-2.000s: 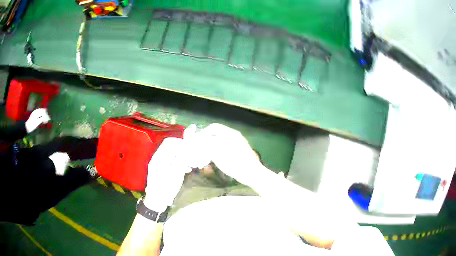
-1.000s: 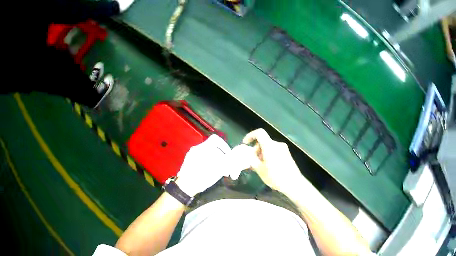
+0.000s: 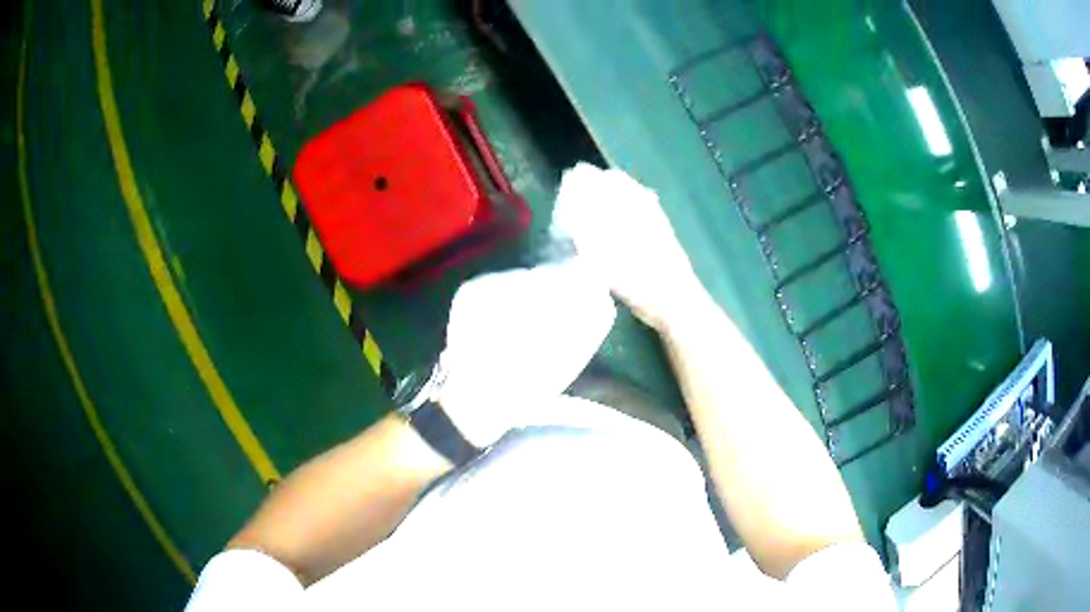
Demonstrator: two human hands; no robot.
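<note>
My left hand (image 3: 526,335), in a white glove with a dark watch band at the wrist, reaches across my front. Its fingers meet the palm side or cuff of my right hand (image 3: 628,227), too bright to tell whether they pinch the glove. My right hand is also covered by a white glove to the wrist, its forearm bare. Its fingers are blurred together. No part or tool shows in either hand. A row of several thin black phone frames (image 3: 825,227) lies on the green bench to the right of my hands.
A red stool (image 3: 389,185) stands on the green floor at the left, beside a yellow-black striped line (image 3: 313,245). The bench edge (image 3: 562,72) runs close to my right hand. White and grey equipment (image 3: 1040,526) with a blue-edged panel (image 3: 998,407) is at the lower right.
The white glove, earlier bunched between my hands with right fingers bare, now covers my right hand. The view has turned right; the person at the left is mostly out of view.
</note>
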